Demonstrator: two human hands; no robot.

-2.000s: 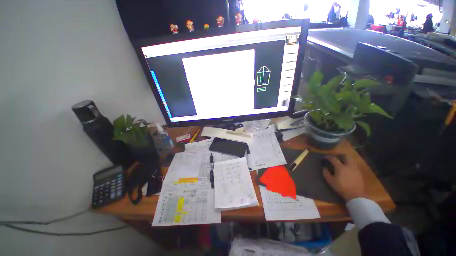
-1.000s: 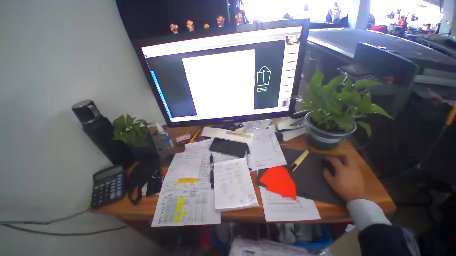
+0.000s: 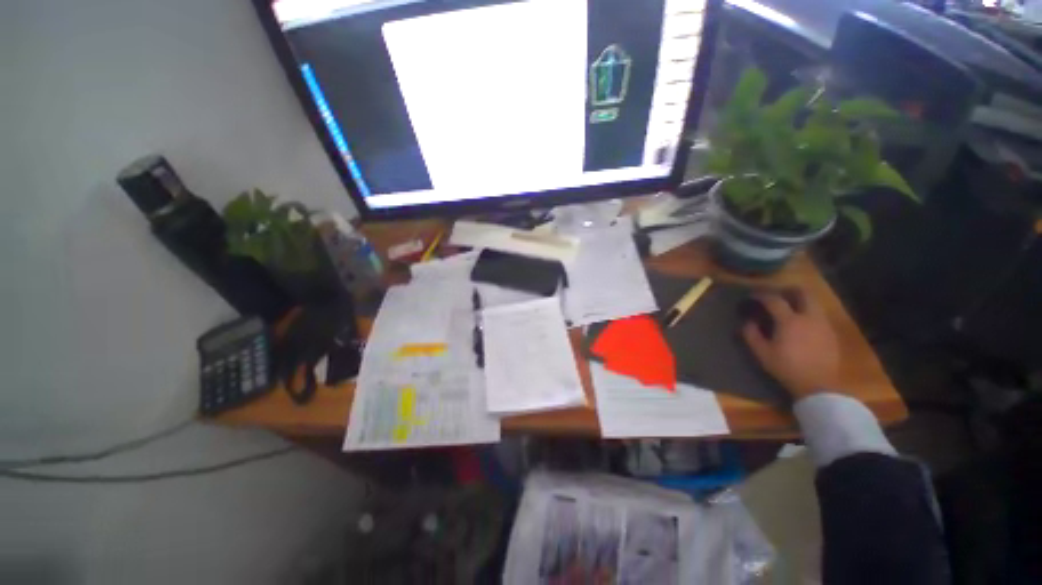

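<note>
My right hand [image 3: 796,343] lies over a small dark mouse [image 3: 755,317] on the dark grey mat [image 3: 722,343]. The monitor [image 3: 491,103] shows a large white window and a small green outline on black at its right. A red-orange fan-shaped piece [image 3: 638,351] lies at the mat's left edge. A slim pale yellow cutter [image 3: 689,301] lies on the mat. Handwritten notes [image 3: 529,357] and a printed sheet with yellow and orange highlighting [image 3: 425,366] lie left of it. My left hand is not in view.
A black phone [image 3: 519,273] lies below the monitor. A calculator [image 3: 235,363], a dark bottle [image 3: 194,234] and a small plant stand at left. A potted plant [image 3: 777,206] stands at right. A bagged printed packet [image 3: 606,537] is below the desk's front edge.
The view has tilted down, so the desk sits higher in the picture and more of the bagged packet shows. My right hand stays on the mouse.
</note>
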